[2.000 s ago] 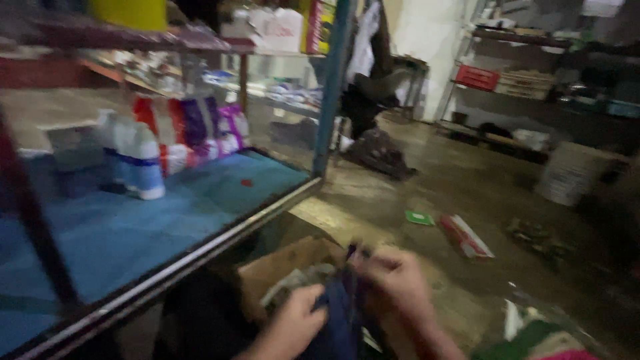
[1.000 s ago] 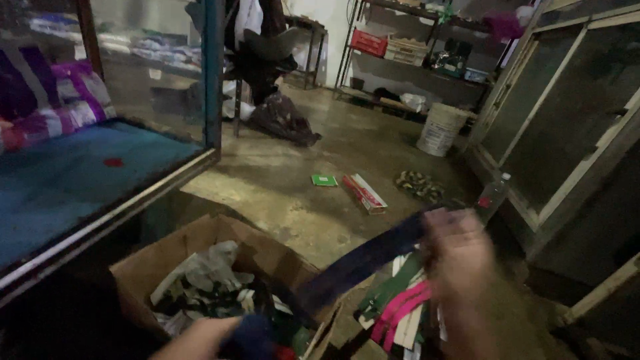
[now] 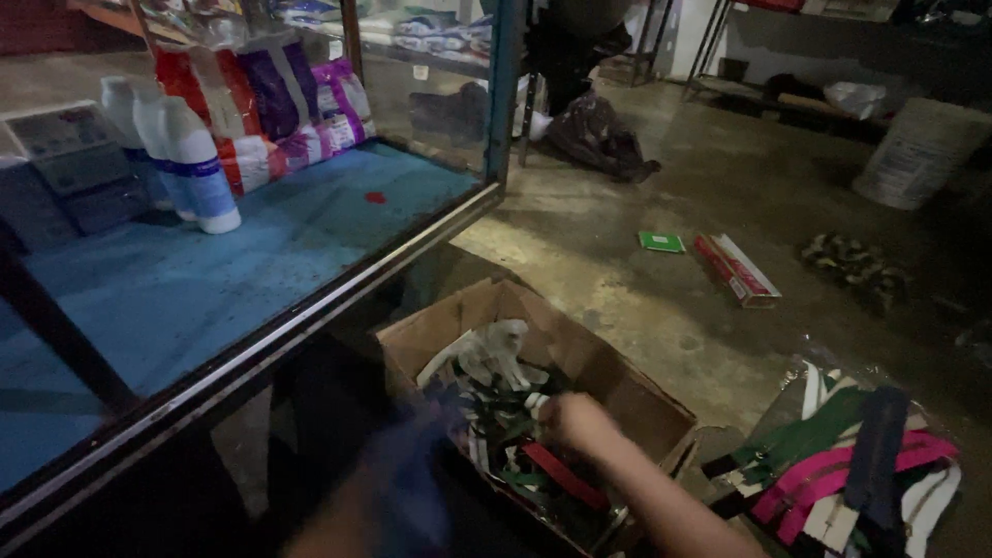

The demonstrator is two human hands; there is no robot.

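Observation:
A cardboard box (image 3: 635,395) holds a tangle of zippers, with a red zipper (image 3: 566,474) and pale strips among them. Over its middle is my right hand (image 3: 577,422), fingers curled at a white piece; whether it grips that piece is unclear. My left hand (image 3: 403,457), badly blurred, is at the box's left side with a dark blue zipper bundle (image 3: 411,473) in it. On the floor to the right lies a pile of zippers on clear plastic: a green zipper (image 3: 825,422), a pink zipper (image 3: 798,484), white ones, and a navy zipper (image 3: 877,449) on top.
A glass display case (image 3: 271,256) at left holds white bottles (image 3: 198,170) and colourful packs (image 3: 256,101). On the floor lie a green packet (image 3: 661,242), a long red-and-white box (image 3: 736,271), a coiled bundle (image 3: 852,263) and a black plastic bag (image 3: 597,139). A white bucket (image 3: 922,155) stands behind.
My right hand has moved from beside the zipper pile to over the box. The navy zipper, earlier stretched between my hands, appears on the pile. The view has turned back left.

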